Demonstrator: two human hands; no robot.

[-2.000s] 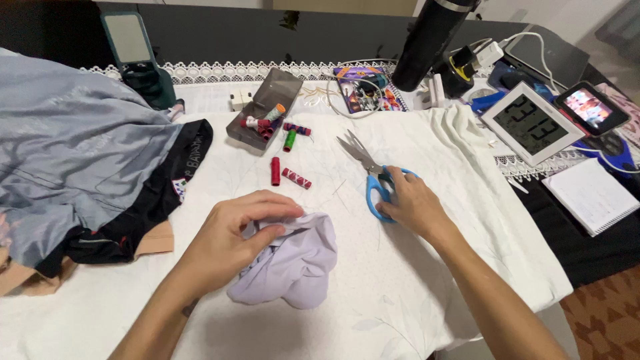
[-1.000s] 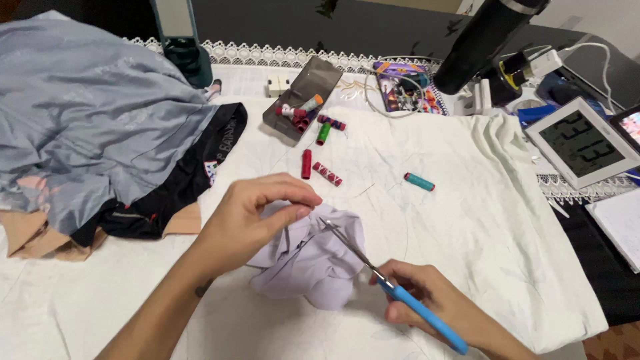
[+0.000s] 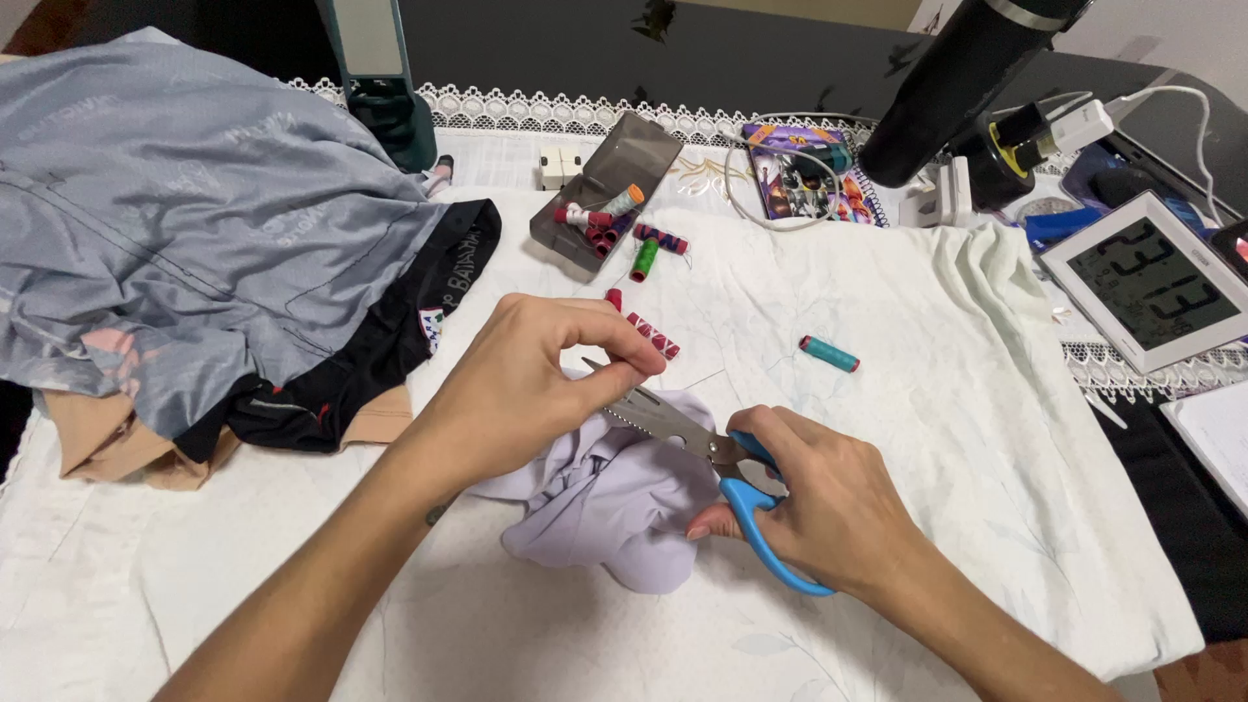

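My right hand [image 3: 819, 497] holds scissors [image 3: 717, 444] by their blue handles, the blades pointing up and left to just under my left hand. My left hand [image 3: 556, 380] has thumb and fingertips pinched together above the lavender cloth [image 3: 624, 507]; whether a thread is between them is too fine to tell. The cloth lies bunched on a white tablecloth, partly under the blades. Past the fingertips lie a red-and-white spool [image 3: 653, 335] and a red spool [image 3: 613, 299], partly hidden. A teal thread spool [image 3: 829, 354] lies to the right.
Grey and black clothing [image 3: 244, 224] covers the left side. Behind are a smoky plastic box [image 3: 624, 175] with thread spools, a green spool [image 3: 643, 260], a spiral notebook [image 3: 799, 175] and a black bottle [image 3: 955, 88]. A digital clock [image 3: 1150, 278] leans at right.
The scissors have been picked up from beside the cloth and brought over it in my right hand. The teal spool now shows where the hand and scissors were. The view has shifted.
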